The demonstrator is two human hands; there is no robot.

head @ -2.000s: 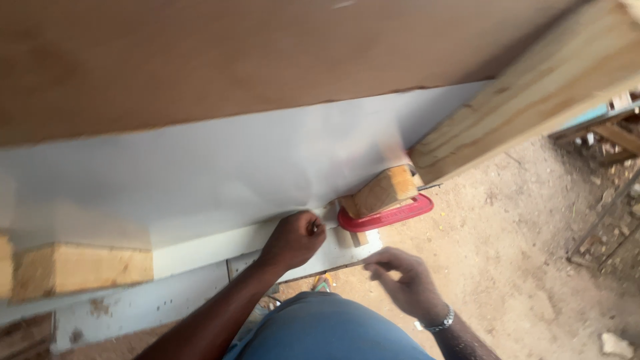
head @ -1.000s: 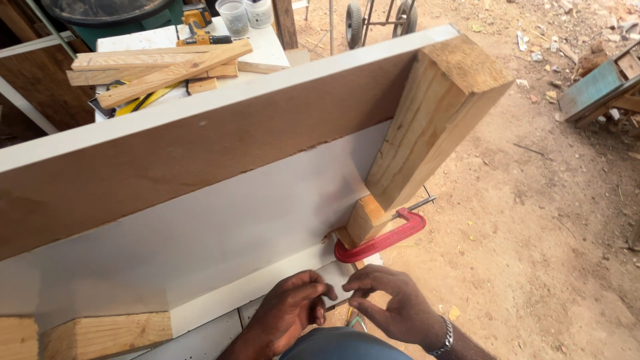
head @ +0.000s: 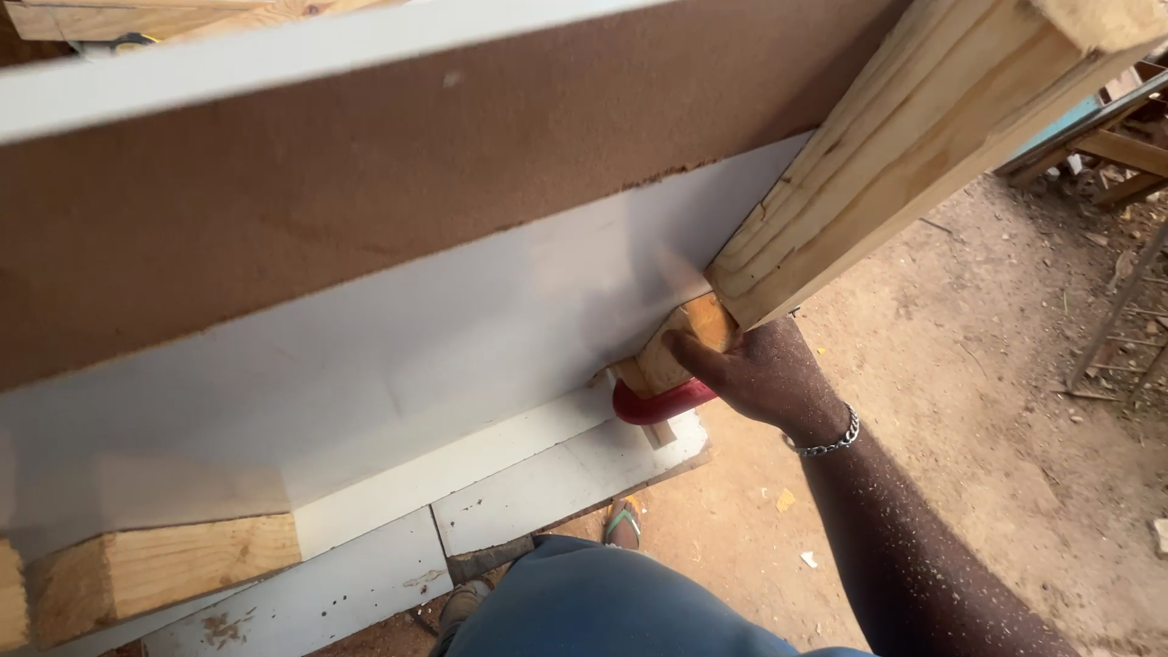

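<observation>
My right hand point(head: 753, 374) reaches around the red C-clamp point(head: 662, 403) and the small wooden block point(head: 671, 351) beside the white panel; its thumb lies on the block and its other fingers are hidden. The clamp is at the lower end of a thick wooden post point(head: 876, 155), against the panel assembly. Under the clamp, a small wood strip point(head: 658, 433) rests on the white ledge point(head: 547, 484). The glossy white panel point(head: 411, 338) has a brown board point(head: 365, 182) along its upper part. My left hand is out of view.
Cut wooden blocks point(head: 201, 552) lie at the lower left. Loose boards point(head: 274, 14) show beyond the panel's white top edge point(head: 301, 55). Sandy ground point(head: 922, 365) spreads to the right, with a wooden frame point(head: 1122, 151) at the far right. My sandalled foot point(head: 623, 525) is below the ledge.
My right hand has moved from above the ledge's end up to the clamp and block. My left hand, in view before, has left the frame. The view has shifted closer to the panel.
</observation>
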